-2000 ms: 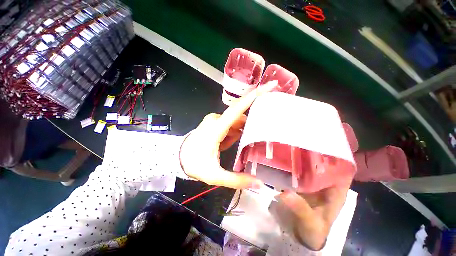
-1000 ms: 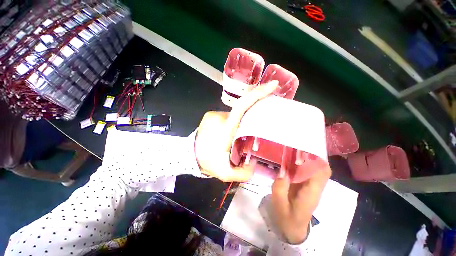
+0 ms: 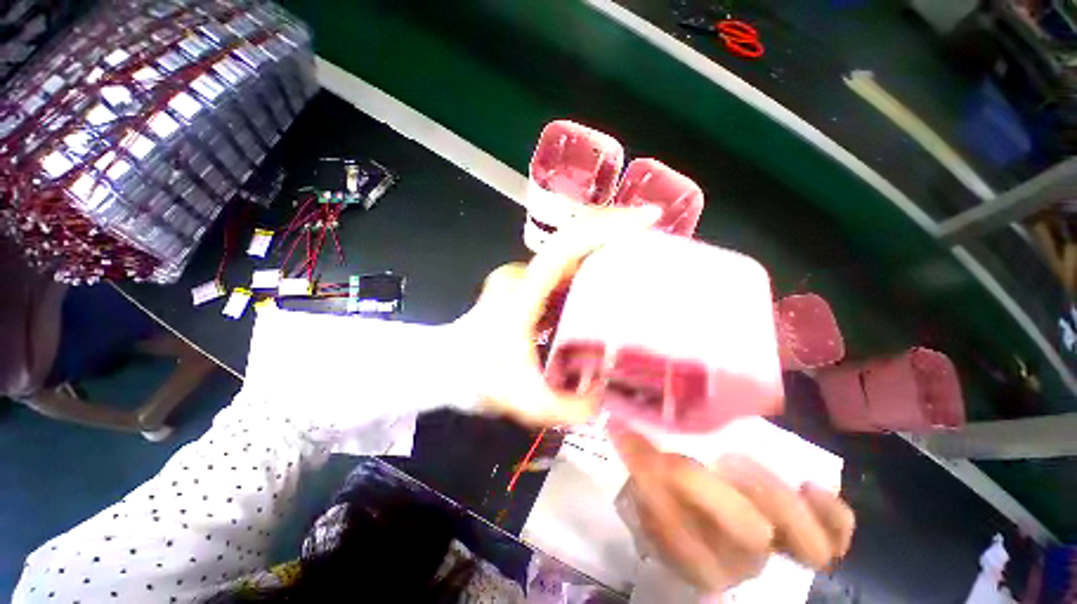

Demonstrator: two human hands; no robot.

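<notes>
A pink plastic housing (image 3: pixel 667 313), washed out white on its outer face, is held up over the bench with its opening toward me. My left hand (image 3: pixel 508 342) grips it from its left side, fingers behind and thumb near the lower left edge. My right hand (image 3: pixel 720 507) is below the opening, blurred, with its fingers bent and a fingertip at the lower rim. Whether that hand holds anything is hidden. The inside shows pink posts and a dark part, blurred. A red wire (image 3: pixel 532 458) hangs below my left hand.
More pink housings stand along the rail (image 3: pixel 579 159) and lie at the right (image 3: pixel 903 389). Circuit boards (image 3: pixel 376 291) with red wires and small silver-white rectangles lie at left, beside a large wired stack (image 3: pixel 154 130). White paper (image 3: pixel 573 501) lies below my hands. Red-handled scissors (image 3: pixel 742 39) lie beyond.
The housing has tilted so more of its outer face shows and less of the inside. My right hand has moved from its right rim to below the opening, its fingers now toward the right.
</notes>
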